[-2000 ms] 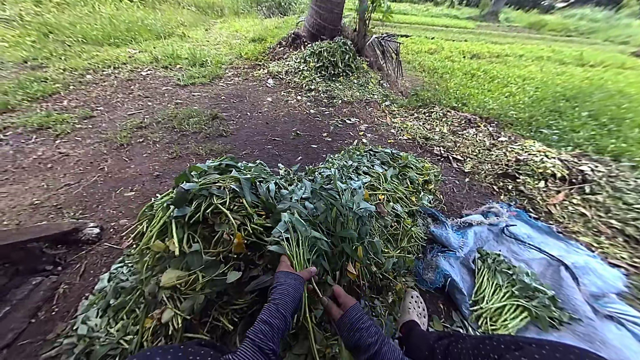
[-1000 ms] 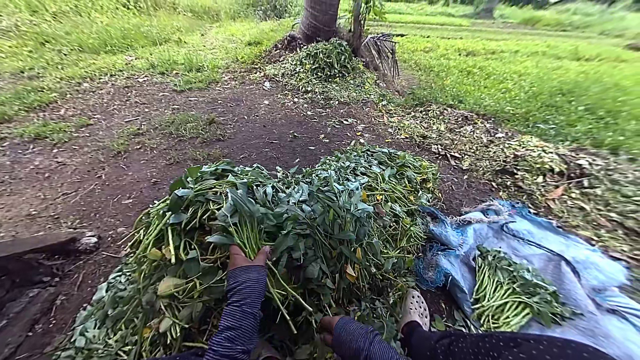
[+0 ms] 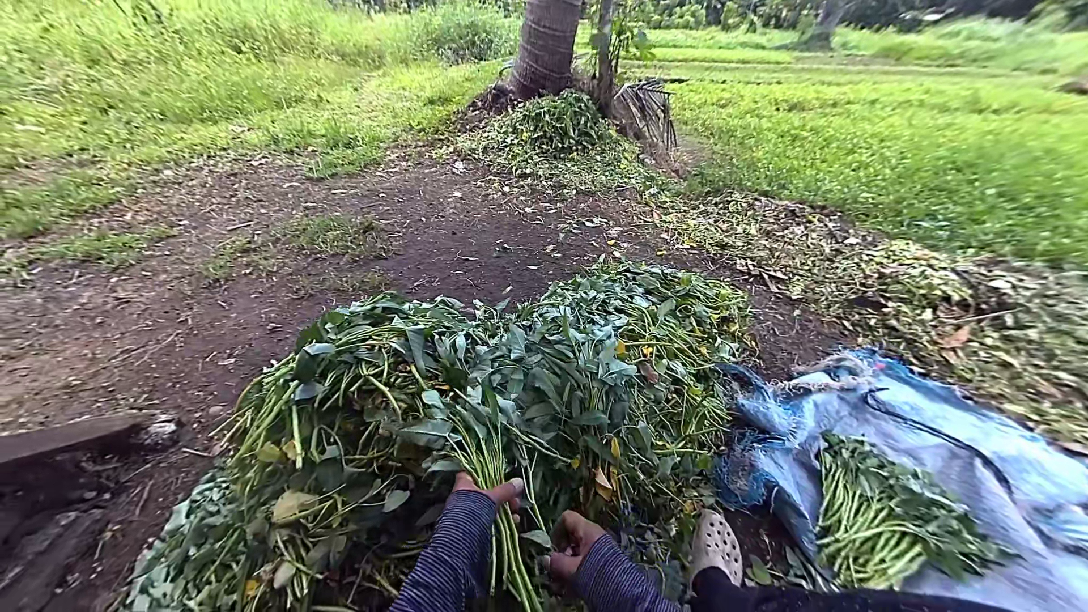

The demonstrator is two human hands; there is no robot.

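Observation:
A big heap of leafy green stalks (image 3: 357, 365) lies in front of me, with some yellowed leaves in it. My left hand (image 3: 489, 493) is closed around a bunch of leafy green stalks (image 3: 483, 450), leaves pointing away from me and stem ends hanging toward me. Just right of those stems is my right hand (image 3: 574, 544), its fingers curled with thumb and fingertips close together beside a small leaf; whether it pinches a stem is unclear. On a blue-white woven plastic sheet (image 3: 1020, 510) at the right lies a pile of similar stalks (image 3: 892, 518).
A perforated clog (image 3: 716, 548) on a foot stands between the heap and the sheet. Wooden boards (image 3: 68, 438) lie at the left edge. Farther off are a tree trunk (image 3: 546, 47) with a leafy pile (image 3: 557, 127) at its base and scattered plant litter (image 3: 901, 289) on the right.
My left hand, with the stalks in it, has moved right, back toward my right hand, since a second ago. My right hand has come up slightly beside the stems.

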